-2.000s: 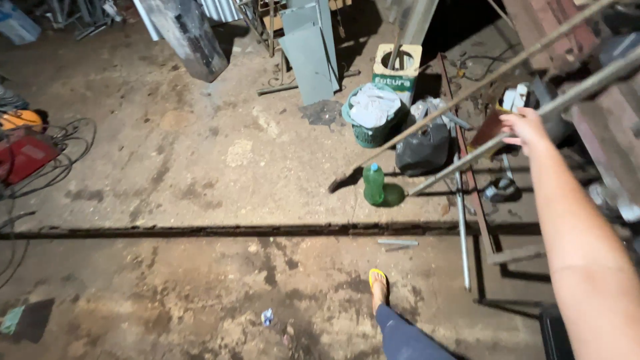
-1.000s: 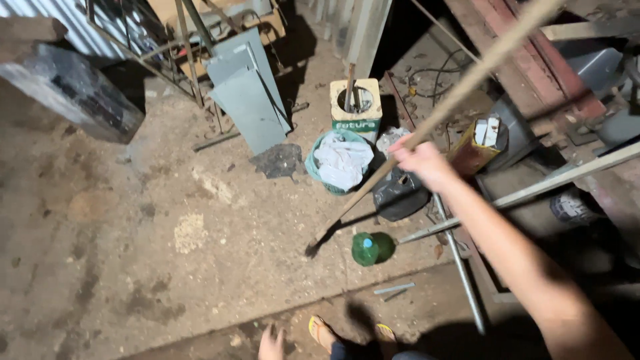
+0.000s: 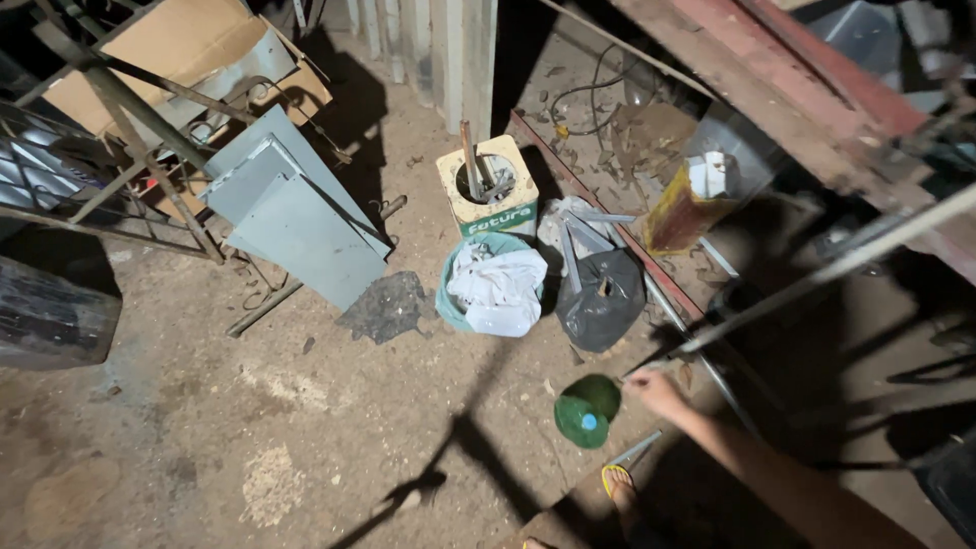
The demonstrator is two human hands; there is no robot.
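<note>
My right hand (image 3: 657,390) is low right of centre, its fingers bent beside the lower end of a long pale pole (image 3: 823,274). Whether the fingers grip the pole or only overlap it in the view, I cannot tell. Just left of the fingertips, a green plastic bottle (image 3: 581,421) with a blue cap stands on the concrete floor. A short metal strip (image 3: 639,447) lies below it, near a foot in a yellow flip-flop (image 3: 618,479). My left hand is out of view.
A green bin of white cloth or plastic (image 3: 496,286), a black bag (image 3: 602,301) and a paint can (image 3: 496,217) stand together. Grey metal sheets (image 3: 305,229) lean at the left. A red metal bar (image 3: 671,286) crosses the floor under a red beam (image 3: 823,69).
The wooden pole that my right hand held one second ago is no longer visible in it. That hand is now lower, close to the bottle. The view has shifted.
</note>
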